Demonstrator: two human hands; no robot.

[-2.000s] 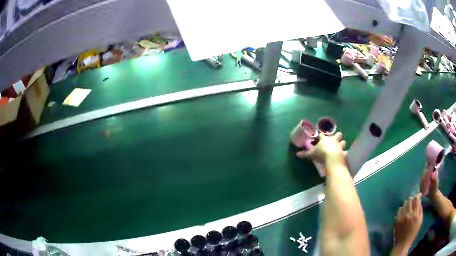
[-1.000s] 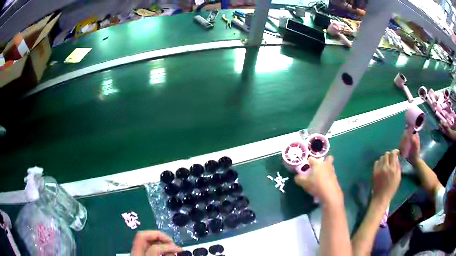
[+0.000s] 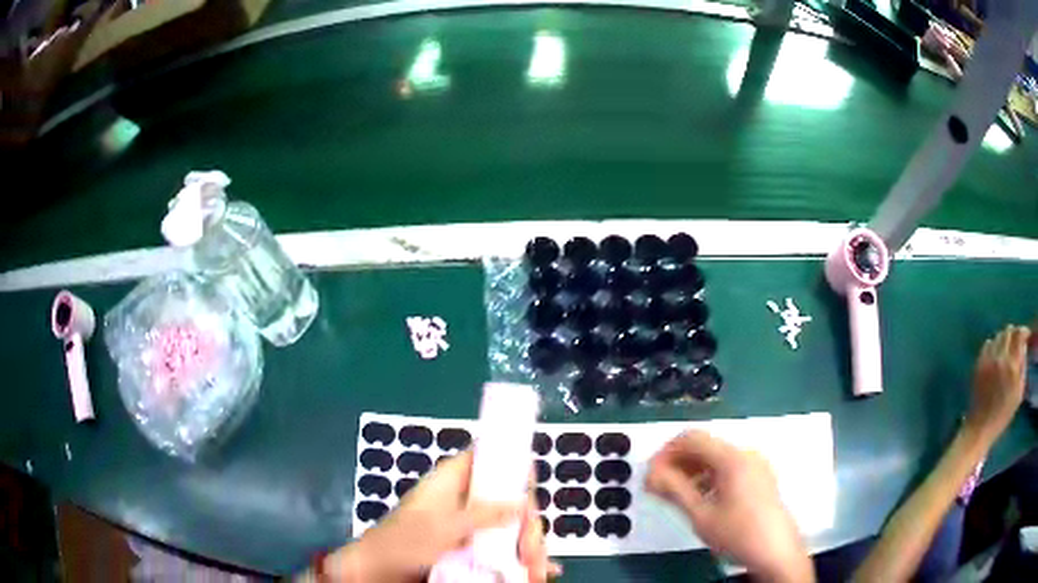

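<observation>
My left hand (image 3: 421, 518) holds a pale pink fan body (image 3: 502, 456) over the white sheet, handle pointing away from me; its head is low and partly cut off by the frame edge. My right hand (image 3: 728, 501) is over the sheet's right part, slightly blurred, fingertips close together beside the pads; I cannot tell whether they hold anything. The white sheet (image 3: 785, 456) carries rows of black notched pads (image 3: 574, 471) left of my right hand. Black round caps (image 3: 615, 313) stand in a grid on clear plastic (image 3: 507, 319) beyond the sheet.
Pink fan bodies lie at right (image 3: 867, 330) and far left (image 3: 75, 364). A clear bottle (image 3: 268, 285), a bag with pink parts (image 3: 182, 364), a small pink pile (image 3: 427, 336) and white bits (image 3: 788, 323) lie on the bench. A coworker's arm (image 3: 956, 478) is at right. A frame post (image 3: 945, 148) leans above.
The view has shifted down and left. The two fans gripped by my right hand are no longer in it; one fan lies at right. My left hand now holds a fan body over the sheet.
</observation>
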